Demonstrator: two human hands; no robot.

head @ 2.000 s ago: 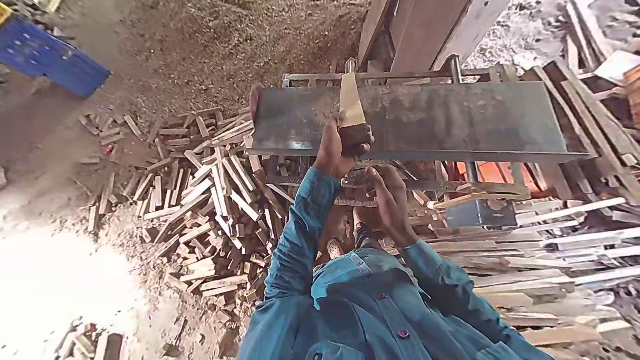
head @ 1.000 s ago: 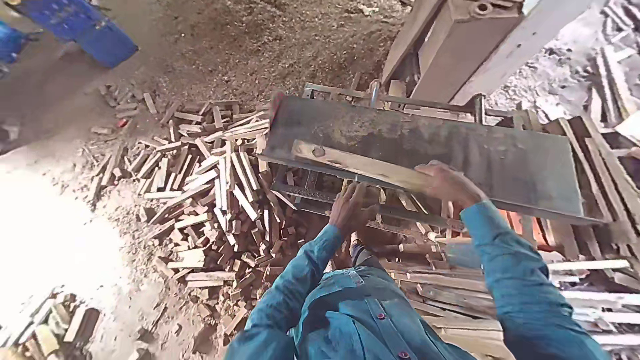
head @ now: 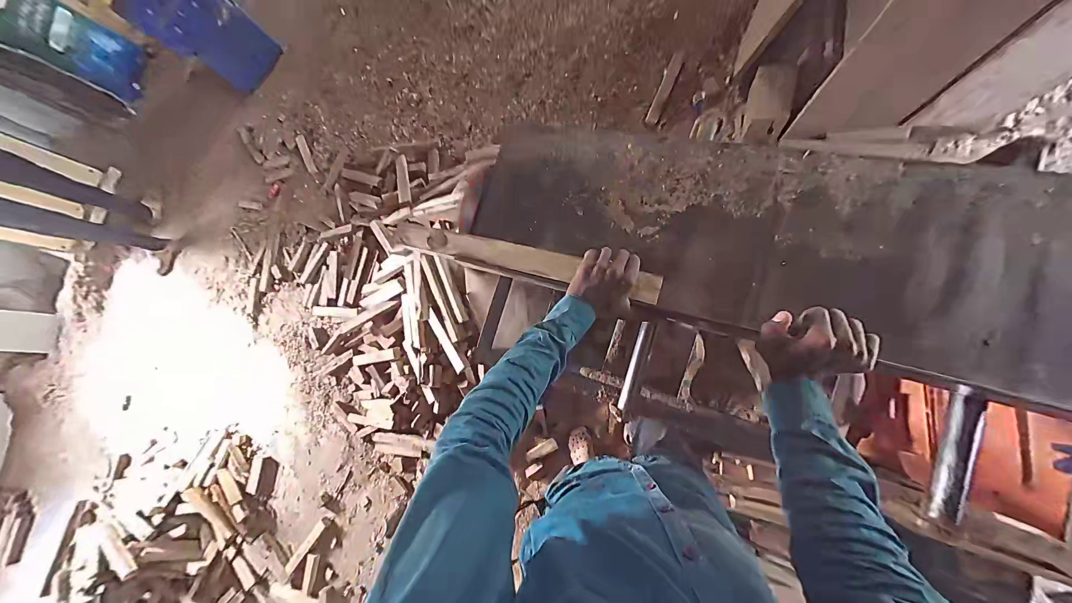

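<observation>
A light wooden board (head: 502, 254) lies along the near edge of a dark metal machine table (head: 712, 226), its left end with a knot sticking out past the table's end. My left hand (head: 605, 280) is closed over the board near its right end. My right hand (head: 816, 342) rests on the table's near edge, to the right of the board, its fingers curled over the rim; I see no wood in it. Below the edge are a shiny metal post (head: 638, 366) and the machine's frame.
Cut wood offcuts (head: 394, 293) are heaped left of the table, with another pile (head: 201, 519) at the lower left. A blue container (head: 222, 42) stands at the upper left. An orange part (head: 997, 444) shows beneath the table. Timber beams (head: 888, 67) rise at the upper right.
The board has moved left, out past the table's end. My right hand has let go of its right end, and my left hand now grips it. The view has come closer to the table.
</observation>
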